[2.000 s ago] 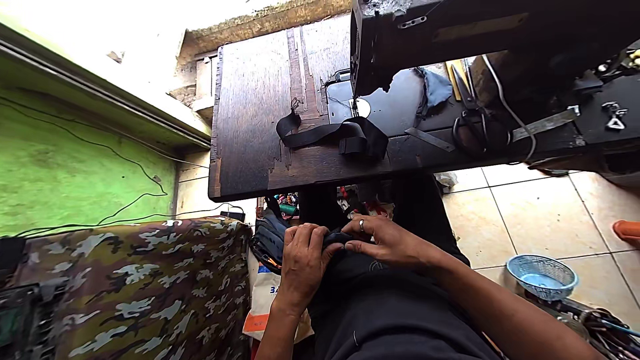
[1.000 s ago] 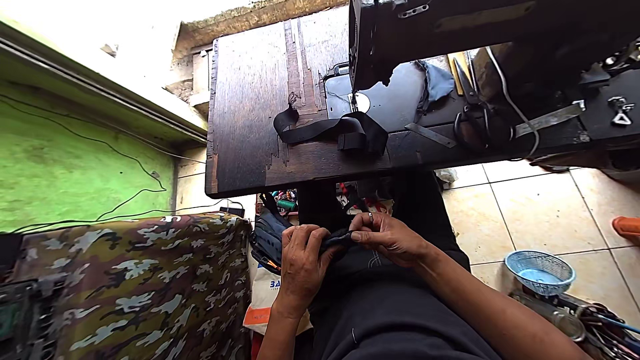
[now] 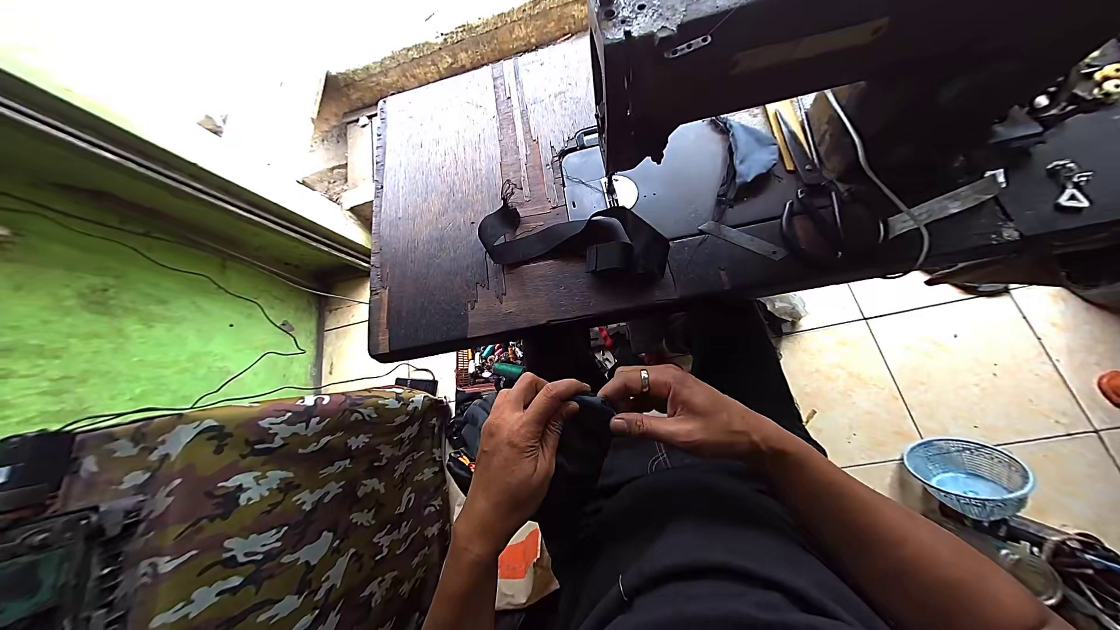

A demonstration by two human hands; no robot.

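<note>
My left hand (image 3: 523,442) pinches a piece of dark fabric (image 3: 595,408) between thumb and fingers, above my lap. On the fabric's right side, my right hand (image 3: 682,409), with a ring on one finger, grips its edge. The fabric's lower part merges with my dark clothing, so its outline is unclear. Beyond my hands, a black webbing strap (image 3: 542,244) lies curled on the wooden sewing table (image 3: 437,210), its right end beside the needle area of a dark sewing machine (image 3: 752,52).
Large black-handled scissors (image 3: 814,219), a metal ruler (image 3: 945,206) and a blue-grey cloth scrap (image 3: 751,150) lie at the machine's right. Camouflage cloth (image 3: 280,507) covers something at left. A light blue plastic basket (image 3: 968,477) stands at lower right. Thread spools (image 3: 499,360) sit beneath the table.
Both hands have risen slightly and bring the held fabric up from my lap, nearer the table edge. The strap on the table has not moved.
</note>
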